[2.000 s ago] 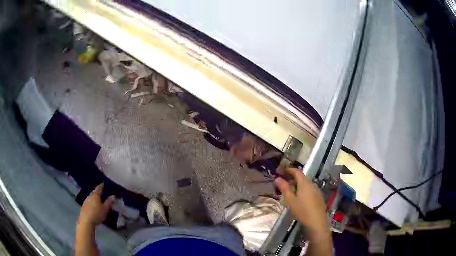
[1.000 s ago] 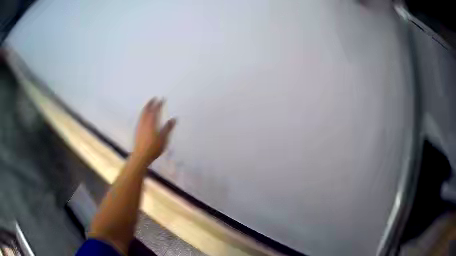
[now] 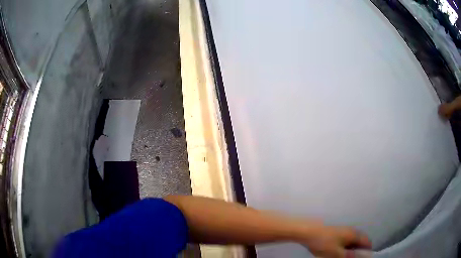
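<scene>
A wide white fabric ply (image 3: 323, 116) covers the table, with a dark line along its near long side. My left hand (image 3: 346, 242) reaches across from a blue sleeve at the lower left. Its fingers are curled on the ply beside a raised, curved fold at the lower right; the fingertips are blurred and partly cut off by the bottom edge. My right hand is not in view.
Another person's hand (image 3: 451, 108) touches the ply's far edge at the right. The cream table border (image 3: 194, 116) runs beside the concrete aisle (image 3: 159, 146). White (image 3: 123, 128) and dark (image 3: 121, 181) pieces lie against the wall at left.
The view has swung along the aisle. My left hand went from open above the ply to curled on it at the lower right. My right hand and the metal rail have left the view.
</scene>
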